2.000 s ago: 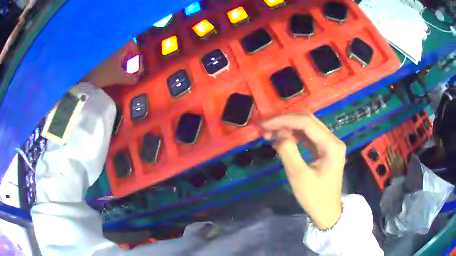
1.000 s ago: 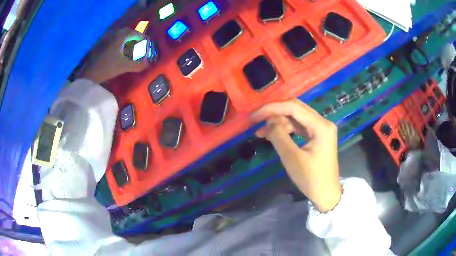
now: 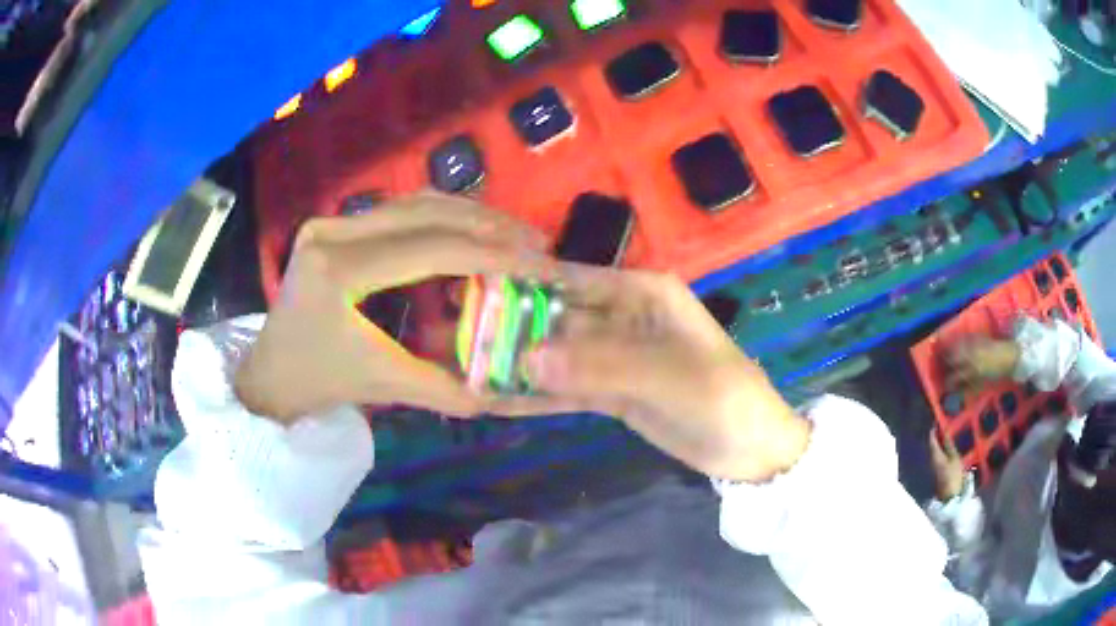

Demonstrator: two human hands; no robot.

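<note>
Both my hands meet over the front edge of a red-orange pocketed tray (image 3: pixel 783 214). My left hand (image 3: pixel 355 306) and my right hand (image 3: pixel 661 355) hold a small stack of lit smartwatch units (image 3: pixel 502 333) between them; the stack is blurred and glows green, white and orange. Dark smartwatch units (image 3: pixel 714 170) sit in the tray pockets. Some units (image 3: pixel 542 116) show white marks on screen. Units (image 3: pixel 517 37) at the back glow green, blue and orange. My hands hide part of the front row.
A cream rectangular device (image 3: pixel 180 246) lies left of my left hand. White sheets (image 3: pixel 979 55) are at the upper right. Metallic parts (image 3: pixel 900 254) lie on the green level below. At right, a co-worker's hand (image 3: pixel 979 363) is over another red tray (image 3: pixel 1062 287). More red trays (image 3: pixel 398 560) are low down.
My left hand has come down from the lit units at the back left to the front. My right hand has moved left from the tray edge. Both now hold the stack.
</note>
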